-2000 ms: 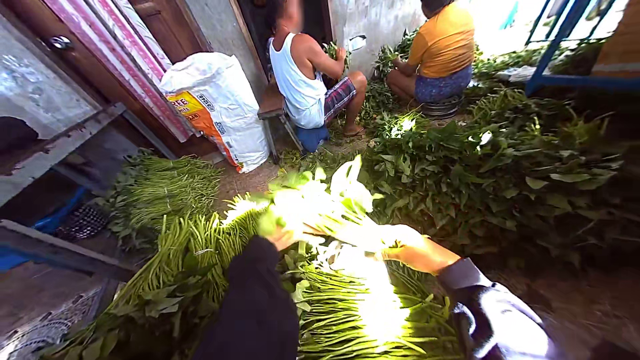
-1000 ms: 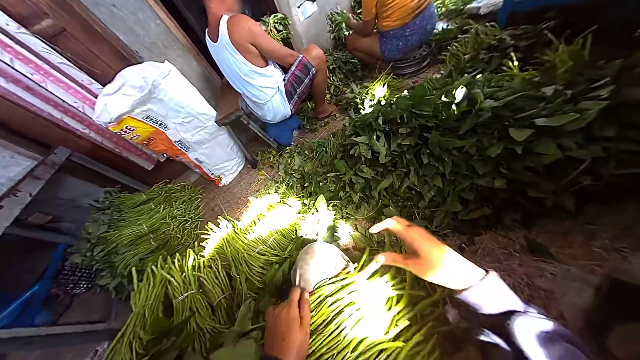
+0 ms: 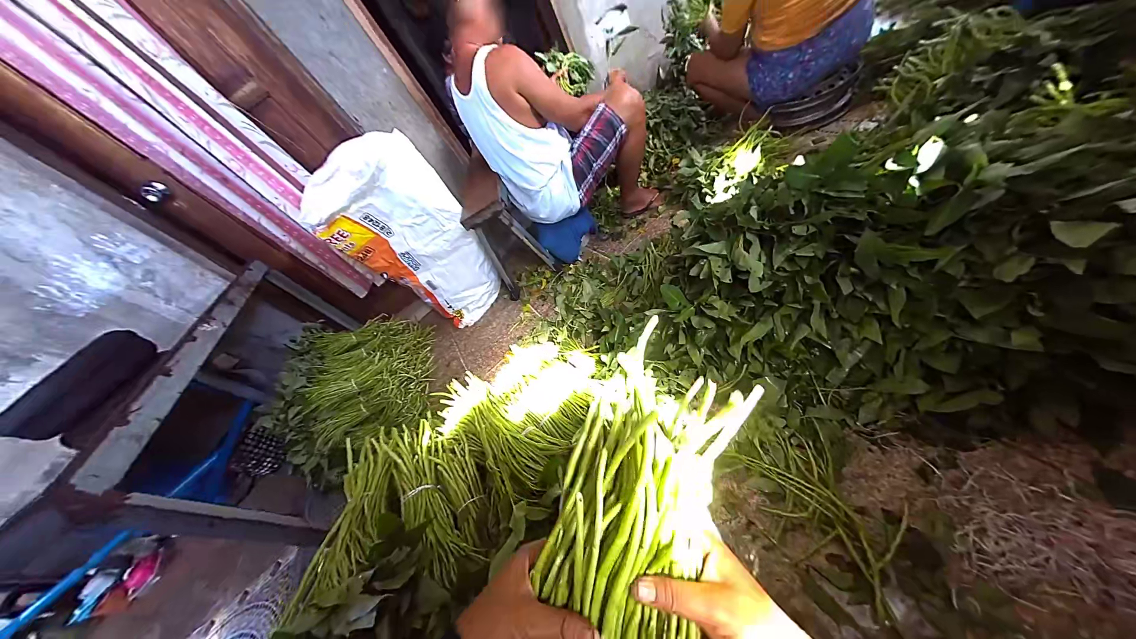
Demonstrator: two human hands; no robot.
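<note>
A thick bunch of green leafy-vegetable stems (image 3: pixel 621 497) stands nearly upright at the lower middle, its cut ends pointing up and partly washed out by sunlight. My left hand (image 3: pixel 524 599) grips it from the left, and my right hand (image 3: pixel 723 590) wraps its right side with the thumb across the stems. The leafy end of the bunch is out of view. Tied bundles of similar stems (image 3: pixel 426 497) lie to the left of my hands, and another pile of bundles (image 3: pixel 364 382) rests behind them.
A large heap of leafy greens (image 3: pixel 887 275) spreads across the right. Loose stems (image 3: pixel 816 488) lie on the ground. A white sack (image 3: pixel 417 222) stands by the door. One person (image 3: pixel 524 133) sits on a low bench; another person (image 3: pixel 781 53) sits beyond. A wooden frame (image 3: pixel 169 399) is at left.
One second ago my right hand was open above the stems and my left hand was beside a pale rounded thing; now both hands hold a bunch upright. The pale thing is out of sight.
</note>
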